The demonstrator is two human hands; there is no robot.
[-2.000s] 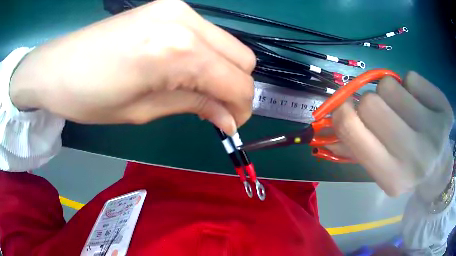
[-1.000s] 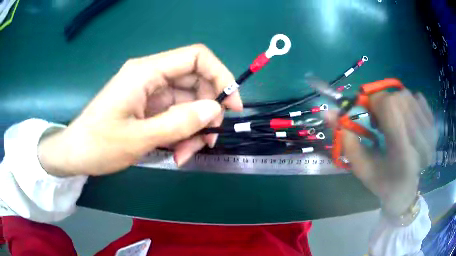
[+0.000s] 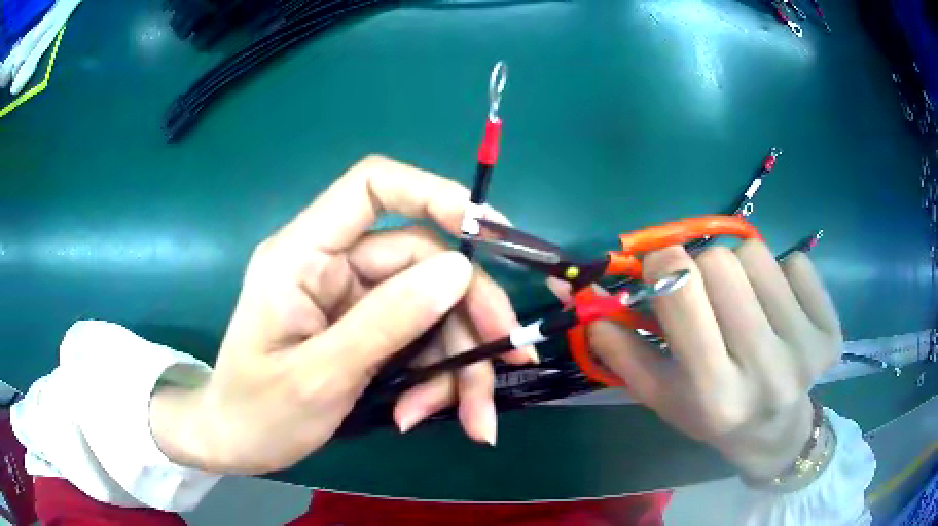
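Note:
My left hand (image 3: 350, 318) holds black wires between thumb and fingers. One wire stands upright with a ring terminal (image 3: 498, 90), a red sleeve (image 3: 489, 143) and a white marker (image 3: 472, 220). A second wire points right with a white marker (image 3: 529, 334), a red sleeve (image 3: 600, 305) and a ring terminal in front of my right hand. My right hand (image 3: 730, 349) holds scissors (image 3: 684, 232) by orange-red handles. The blades point left, with their tips at the upright wire's white marker. Whether they touch it I cannot tell.
Black wires (image 3: 525, 378) lie under my hands, and a steel ruler (image 3: 874, 354) lies near the front edge, partly hidden. More black wires (image 3: 231, 92) lie at the far left. White and blue items (image 3: 36, 46) are in the far left corner. Ring terminals (image 3: 793, 26) lie far right.
The wire in my left hand has turned from slanting right to nearly upright. My right hand has brought the scissors left to its white marker. More of the far side shows.

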